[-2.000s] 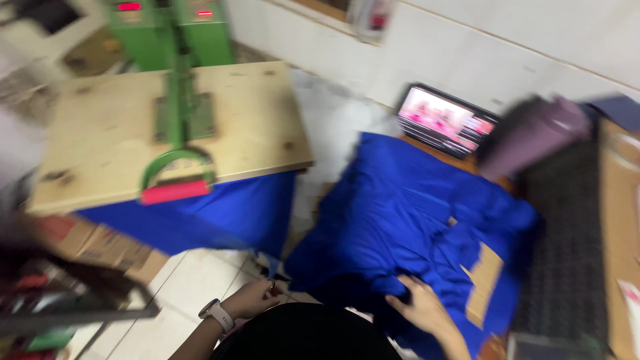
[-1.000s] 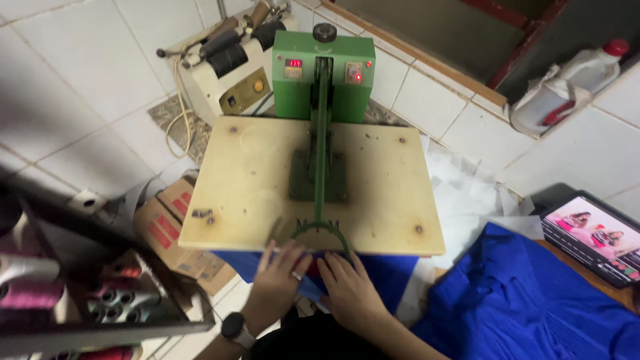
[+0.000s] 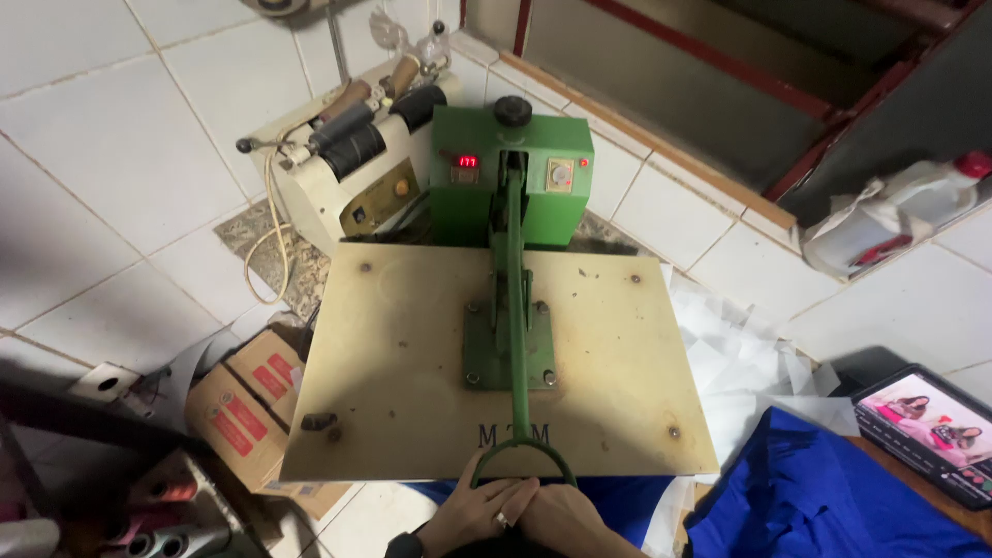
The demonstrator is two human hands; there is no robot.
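Note:
A green heat press [image 3: 511,178] with a cream upper platen [image 3: 411,349] stands in front of me, its red digits lit. Both hands are at the looped end of its long green lever [image 3: 518,325], at the platen's front edge. My left hand [image 3: 484,508], with a ring and a dark watch, closes on the loop's grip. My right hand [image 3: 562,515] lies against it, also on the grip; the grip itself is mostly hidden by fingers. Blue fabric [image 3: 632,504] hangs out below the platen. More blue fabric [image 3: 821,496] lies at the lower right.
Behind left stands a cream machine with dark rollers [image 3: 349,147]. Cardboard boxes [image 3: 240,403] and thread spools [image 3: 167,535] are at the left. White sheets [image 3: 736,349] lie to the right, near a tablet [image 3: 930,434]. A plastic jug [image 3: 891,209] sits on the ledge.
The view has swung from the blue fabric at the right to the press. My right hand has left that fabric. Both hands have come together at the lever's loop.

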